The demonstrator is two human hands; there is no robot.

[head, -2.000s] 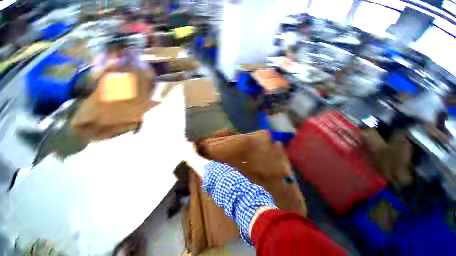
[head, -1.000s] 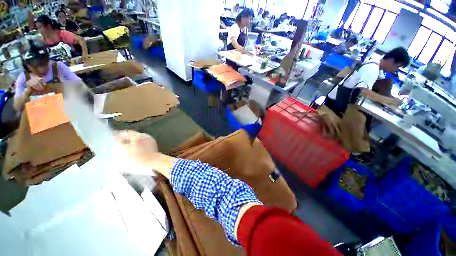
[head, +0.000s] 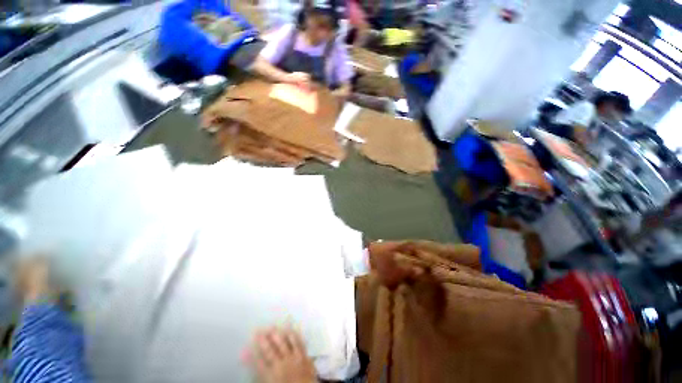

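Large white paper sheets [head: 224, 254] lie overlapping in front of me, some with creases and uneven edges. My left hand [head: 34, 278] is small and blurred at the far left edge of the sheets; I cannot tell if it grips them. My right hand [head: 283, 355] lies on the sheets near the bottom edge of the picture, fingers extended, its wrist cut off. A thick folded stack of brown pieces [head: 486, 329] stands just right of the sheets.
A second brown stack [head: 277, 116] with a pale orange slip [head: 294, 97] lies across the green-grey table surface [head: 389, 202], before a seated person [head: 314, 52]. A brown panel [head: 392, 142] lies beside it. Blue bins, a red crate [head: 598, 307] and a white pillar [head: 501, 75] stand right.
The view has turned left. My right hand has come back from its far reach and is now low over the sheets. My left hand has come into view. The blurred raised white sheet no longer shows.
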